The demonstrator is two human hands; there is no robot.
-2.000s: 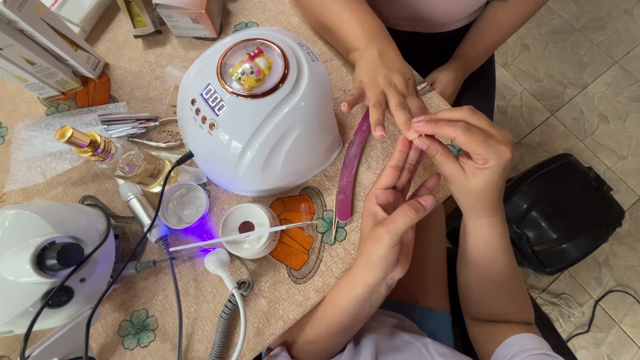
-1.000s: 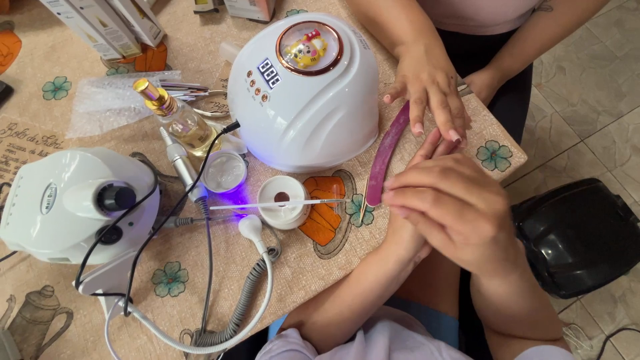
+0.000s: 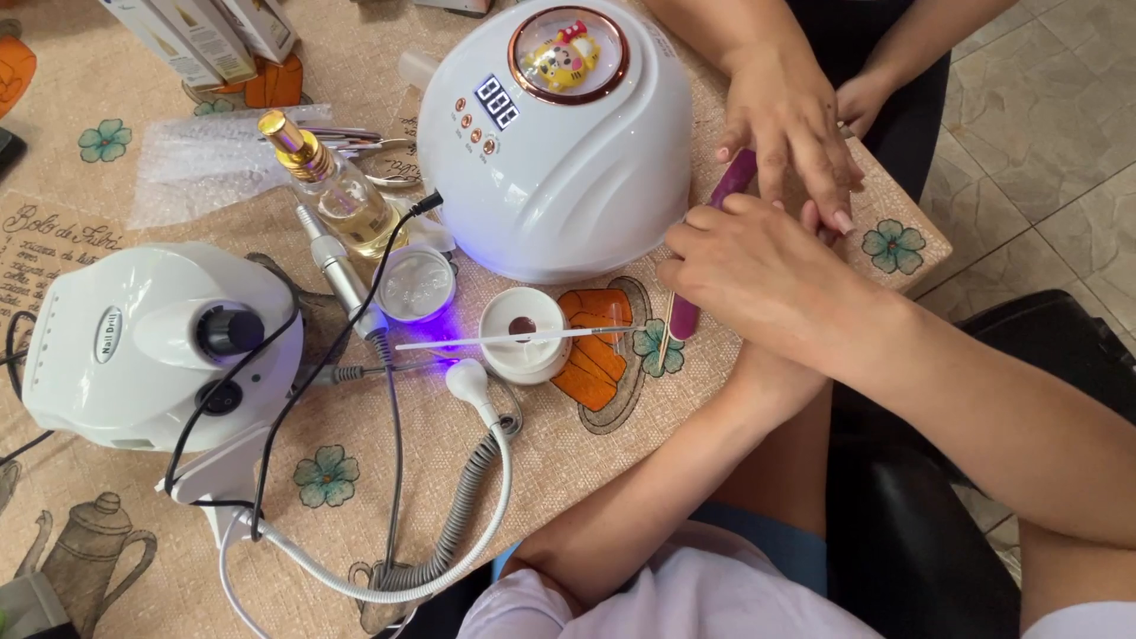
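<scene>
My right hand [image 3: 754, 266] reaches left across my left arm, its fingertips low over a purple nail file [image 3: 735, 177] and beside a thin wooden stick [image 3: 666, 333]; whether it grips either cannot be told. My left hand [image 3: 821, 222] is mostly hidden beneath it, with fingertips showing near the other person's hand [image 3: 790, 129], which rests palm down. A white nail lamp [image 3: 559, 177] stands just left of the hands. A thin brush [image 3: 532, 337] lies across a small white jar [image 3: 524, 359], beside an open clear-lined jar or lid [image 3: 415, 284].
A white nail drill machine [image 3: 160, 342] with coiled cable sits at left, its handpiece [image 3: 333, 262] near a gold-capped glass bottle [image 3: 355, 209]. Metal tools [image 3: 355, 142] lie on clear wrap [image 3: 204, 164]. Small boxes [image 3: 191, 40] stand at the back. A black bin [image 3: 1056, 355] is at right.
My right hand has moved left from the other person's fingers, across my left hand, to the purple file and wooden stick. The view has shifted.
</scene>
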